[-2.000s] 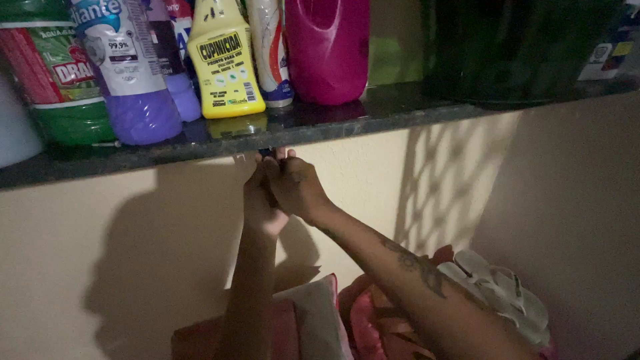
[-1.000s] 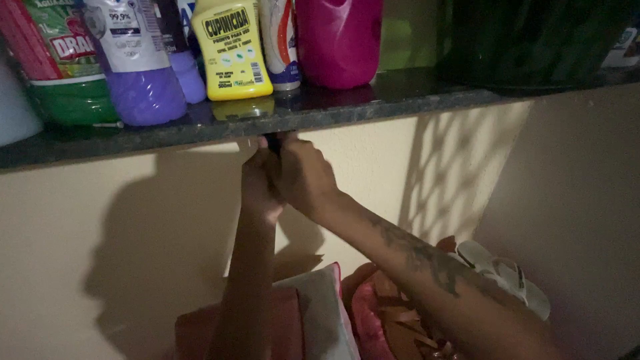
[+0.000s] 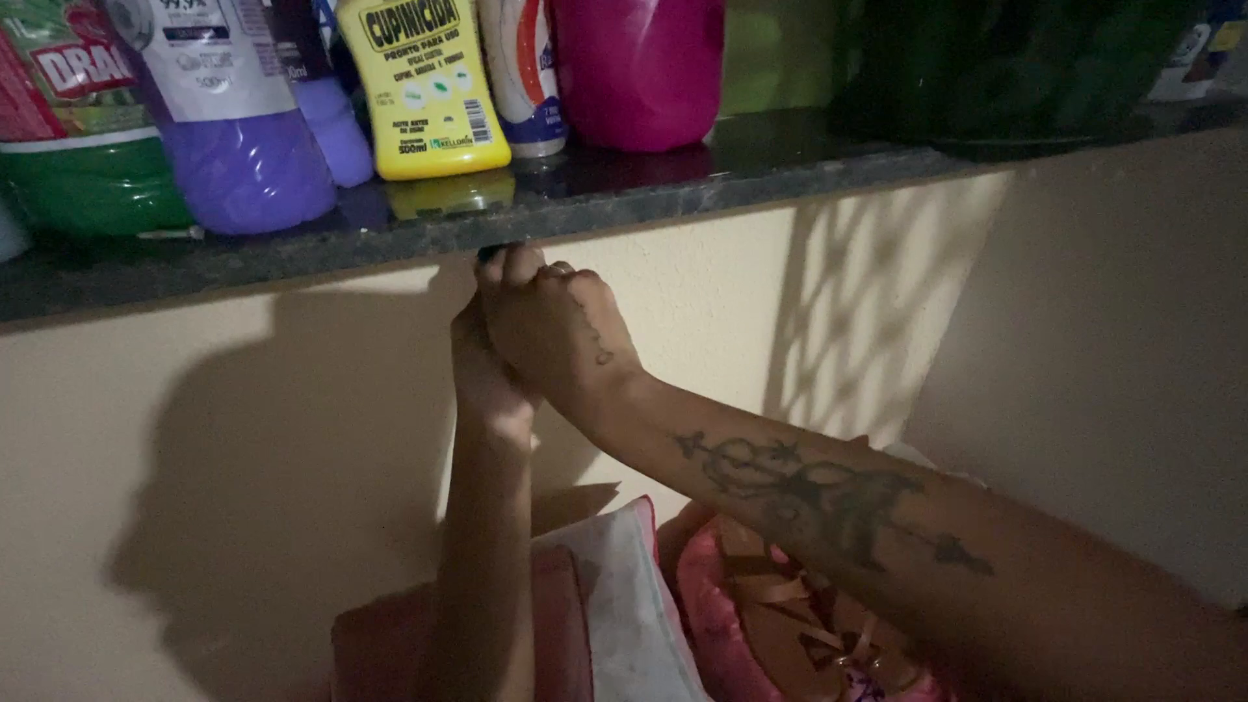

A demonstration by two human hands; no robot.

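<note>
Both my hands are together just under the front edge of a dark stone shelf (image 3: 624, 210), in front of a cream wall. My right hand (image 3: 561, 327) has its fingers curled and overlaps my left hand (image 3: 480, 366), which is behind it and to the left. A small dark thing (image 3: 488, 253) shows at the fingertips, right against the shelf's underside; what it is and which hand grips it cannot be made out. Above the hands stand a yellow insecticide bottle (image 3: 429, 97), a white bottle with a blue base (image 3: 526, 78) and a magenta plastic container (image 3: 639, 73).
On the shelf's left are a purple liquid bottle (image 3: 249, 166) and a green bottle (image 3: 93, 185); a large dark green container (image 3: 994, 68) stands right. Below are a white and pink cushion (image 3: 619, 604), a pink fabric item (image 3: 697, 575) and brown strappy sandals (image 3: 790, 624).
My two hands stay joined at the shelf's underside, and the right one now covers more of the left. The right forearm hides most of the white sandals seen earlier.
</note>
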